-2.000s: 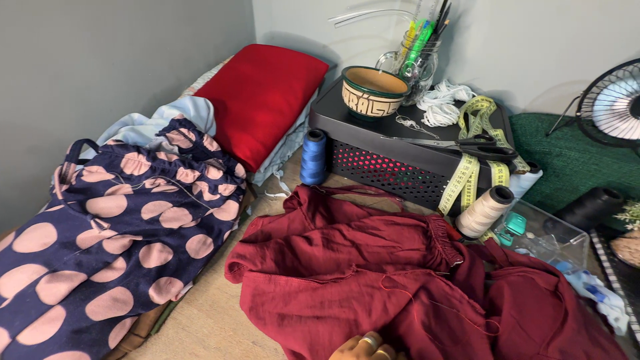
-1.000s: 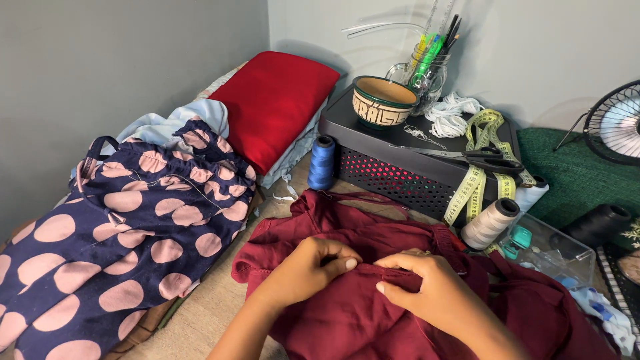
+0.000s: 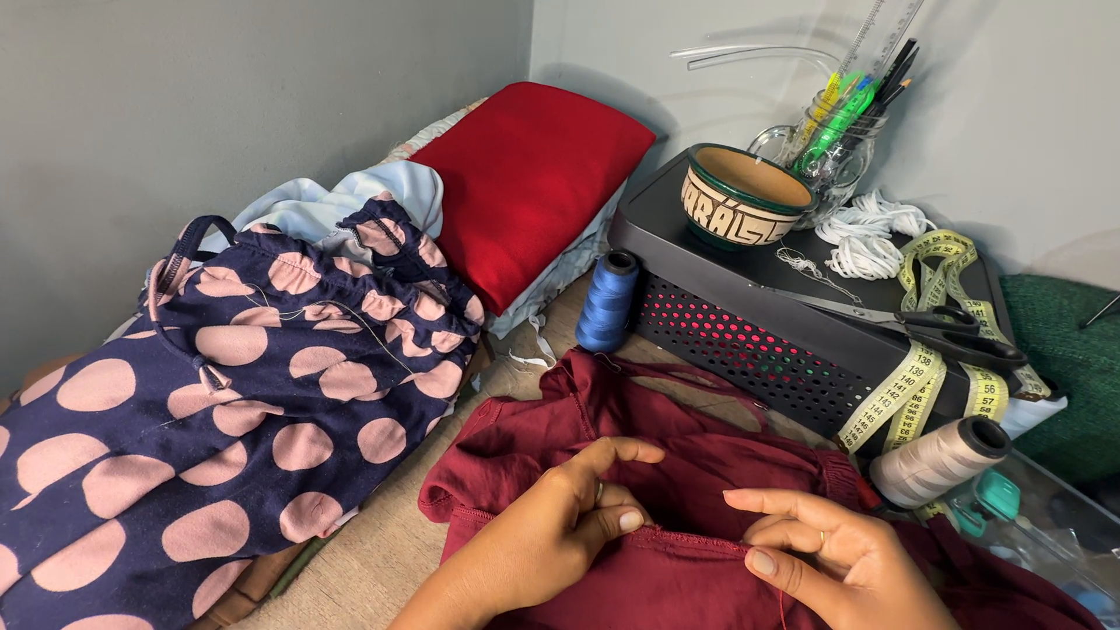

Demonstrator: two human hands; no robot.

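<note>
A dark red garment (image 3: 691,577) lies crumpled on the wooden table at the lower centre and right. My left hand (image 3: 569,525) pinches its stitched seam between thumb and fingers. Farther right along the same seam, my right hand (image 3: 822,551) grips the cloth between thumb and fingers, with the index finger held out. A loose red thread (image 3: 781,608) hangs below my right hand. Above the cloth stands a cone of blue thread (image 3: 605,302). A cone of beige thread (image 3: 941,462) leans beyond my right hand.
A polka-dot garment (image 3: 201,437) spreads over the left side, with folded red fabric (image 3: 534,192) behind. A black perforated box (image 3: 744,350) bears a ceramic bowl (image 3: 744,197), black-handled scissors (image 3: 954,332), a yellow tape measure (image 3: 910,394), white cord (image 3: 866,236) and a glass jar of pens (image 3: 840,157).
Two seconds ago only one hand showed at the bottom edge. Both hands have since come onto the red garment, and now they hold its seam farther apart than one second ago.
</note>
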